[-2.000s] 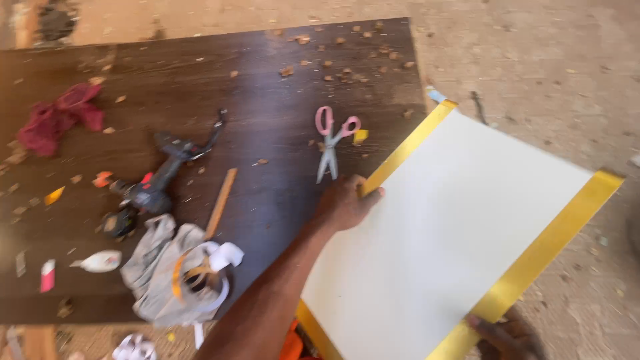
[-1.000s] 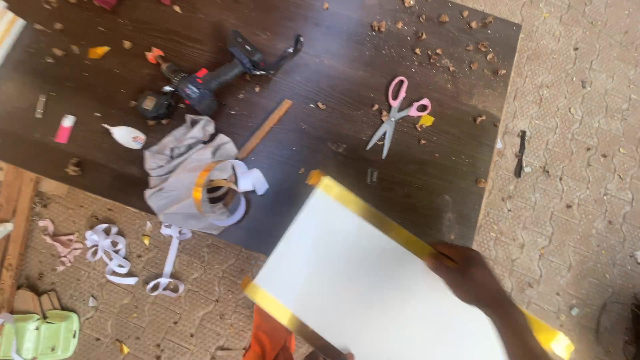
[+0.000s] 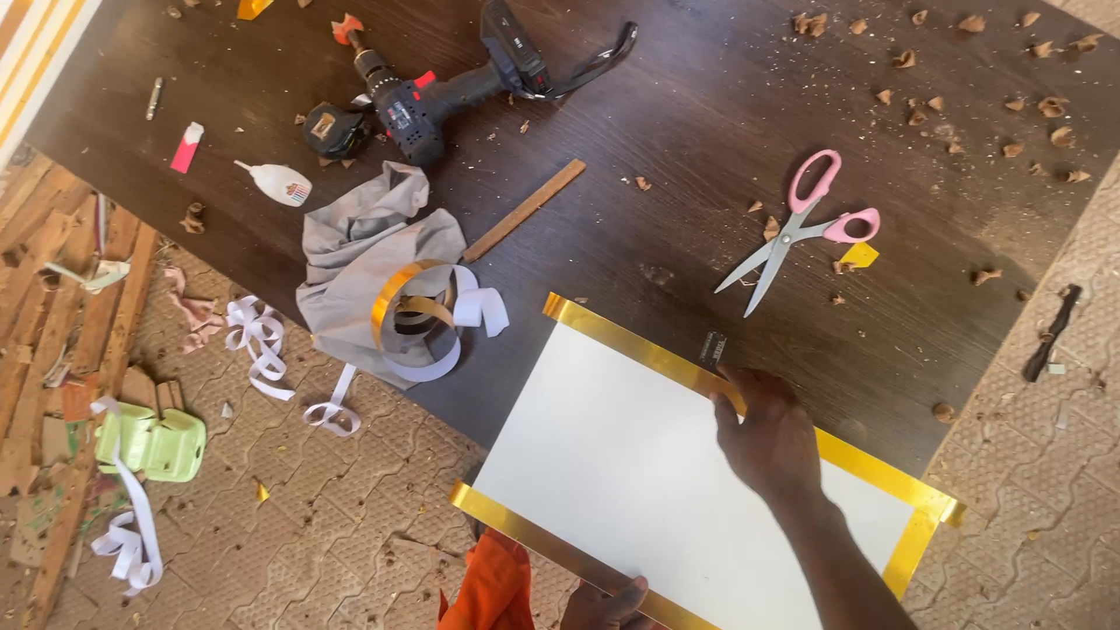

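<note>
A white rectangular panel (image 3: pixel 665 472) with gold tape along its visible edges lies tilted across the table's near edge. My right hand (image 3: pixel 774 437) grips its upper long edge, thumb on the white face. My left hand (image 3: pixel 617 604), partly cut off by the frame's bottom, pinches the lower gold edge, thumb on top and fingers hidden beneath. Above the panel lie spread scissors (image 3: pixel 787 236) with pink handles, beside a yellow scrap (image 3: pixel 859 255). A loose coil of gold edging tape (image 3: pixel 385 306) with white backing rests on a grey cloth (image 3: pixel 359 236) to the left.
The dark wooden table (image 3: pixel 647 114) holds a cordless drill (image 3: pixel 420 105), a tape measure (image 3: pixel 335 131), a small white bottle (image 3: pixel 280 185), a thin wood strip (image 3: pixel 525 210) and scattered shavings. Wood pieces (image 3: pixel 70 306), white ribbon curls (image 3: pixel 258 337) and a green carton (image 3: pixel 153 442) lie on the floor.
The panel has turned, and my right hand now holds its upper edge, where my left hand was two seconds ago. My left hand is at the lower edge. The view has shifted.
</note>
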